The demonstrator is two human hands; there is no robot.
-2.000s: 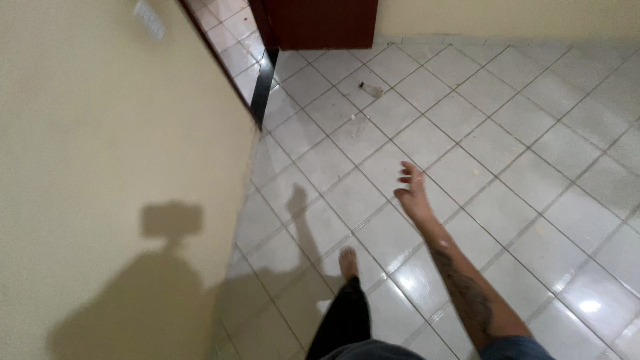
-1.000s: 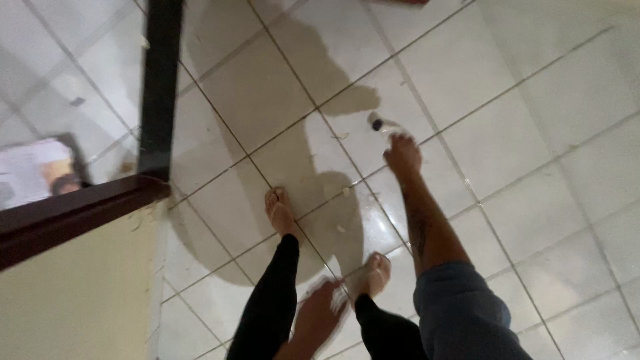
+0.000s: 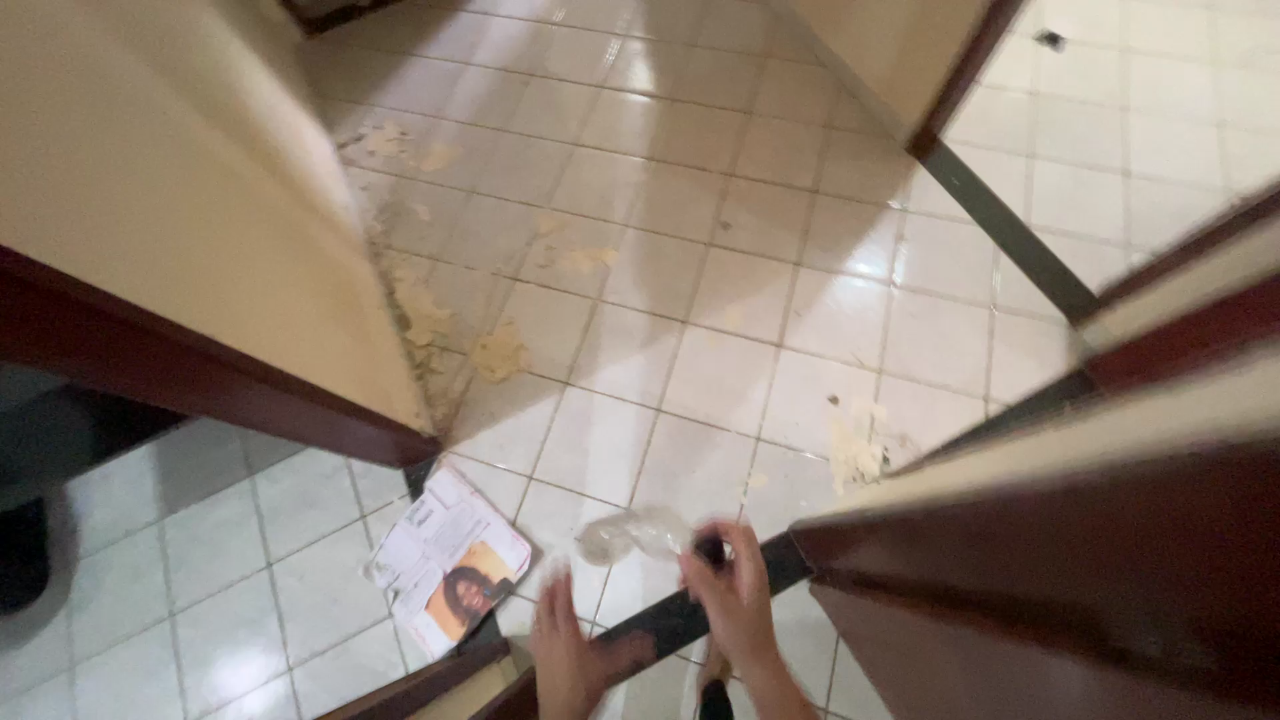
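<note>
A clear, crumpled plastic bottle point(image 3: 632, 535) with a black cap is in my right hand point(image 3: 735, 590), which grips it by the cap end. Its body points left over the tiled floor. Just left of the bottle's base is my left hand point(image 3: 565, 630), fingers raised and blurred, with nothing seen in it. Beneath and left of the hands, a printed magazine or leaflet point(image 3: 455, 555) with a picture lies on the floor by the doorway.
Dark door sills point(image 3: 1010, 235) cross the white floor tiles. Flakes of peeled paint point(image 3: 500, 350) lie along the left wall, with more flakes point(image 3: 857, 445) near the right one. A dark red door point(image 3: 1050, 530) stands at the right. A small dark object point(image 3: 1050, 40) lies on the floor beyond.
The bottle was on the floor two seconds ago; now it is raised in my right hand. My left hand has come up near it. The view has moved to a doorway and hall.
</note>
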